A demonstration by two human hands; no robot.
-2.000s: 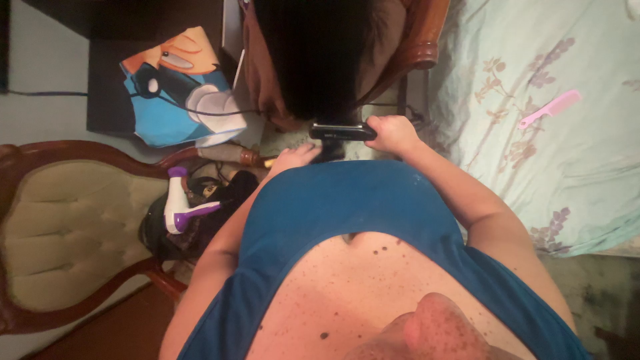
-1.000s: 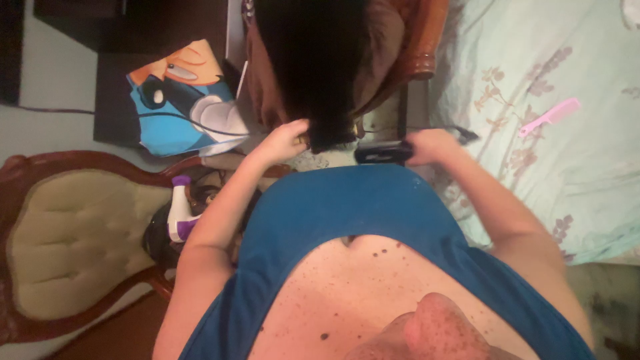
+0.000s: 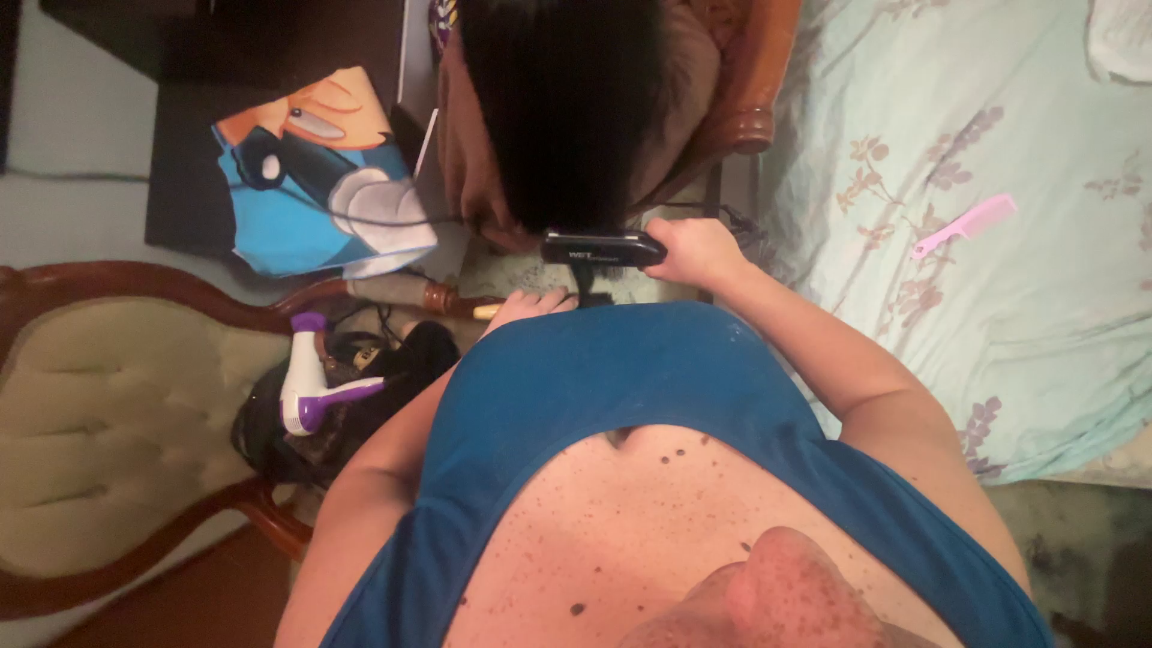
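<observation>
My right hand (image 3: pixel 700 252) grips a black hair straightener (image 3: pixel 603 248), held level across the lower end of a seated person's long dark hair (image 3: pixel 562 117). A thin dark strand hangs below the plates. My left hand (image 3: pixel 535 304) is lower and to the left, its fingers curled close to my blue top. A pale handle end (image 3: pixel 487 311) sticks out on its left side, and a dark, bristly shape shows on its right; this looks like a brush, mostly hidden by the hand and top.
A pink comb (image 3: pixel 967 225) lies on the flowered bedsheet (image 3: pixel 1044 342) at right. At left, a white and purple hair dryer (image 3: pixel 307 382) rests on a dark bag beside a tufted chair (image 3: pixel 117 423). The person's wooden chair (image 3: pixel 754 108) stands ahead. A cord crosses the colourful printed item (image 3: pixel 288 234).
Since one second ago, my left hand has come down from beside the hair ends towards my top. The straightener has moved left from beside the hair to its lower end.
</observation>
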